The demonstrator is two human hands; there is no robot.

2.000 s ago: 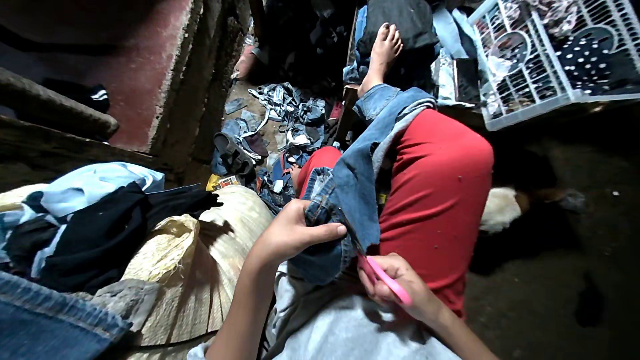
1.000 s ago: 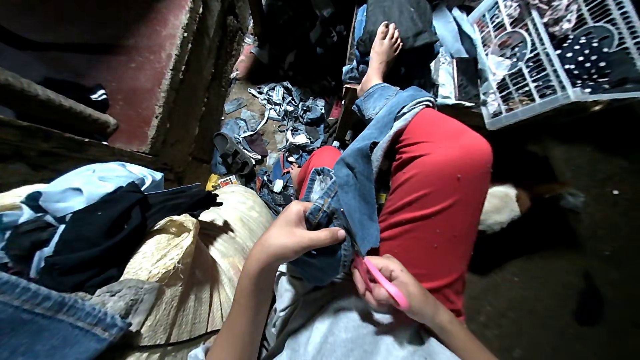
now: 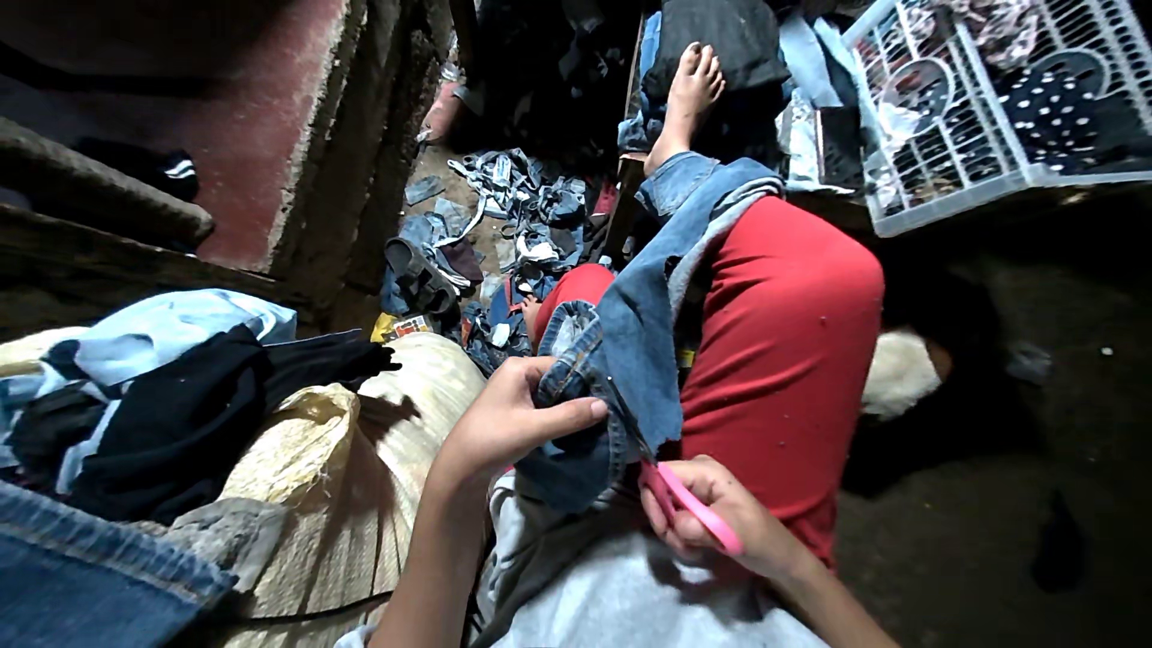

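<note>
My left hand (image 3: 522, 414) grips a piece of blue denim (image 3: 634, 337) near its stitched hem, with the thumb pressed on top. The denim lies over my lap and stretches up along the raised leg in red trousers (image 3: 783, 360) toward the ankle. In my right hand (image 3: 711, 513) is a pair of pink-handled scissors (image 3: 697, 508). Their dark blades lie against the denim, just right of my left thumb; how far apart the blades are is hard to tell. The lower part of the denim hangs folded below my left hand.
Woven sacks (image 3: 333, 486) stand at the left with black cloth (image 3: 180, 414) and light blue cloth (image 3: 193, 315) on top. Denim scraps (image 3: 513, 193) and a sandal (image 3: 418, 274) litter the floor ahead. A white plastic basket (image 3: 954, 202) holding cloth is at the upper right.
My right hand and the scissors have shifted slightly at the denim's edge. My left hand keeps its hold on the cloth.
</note>
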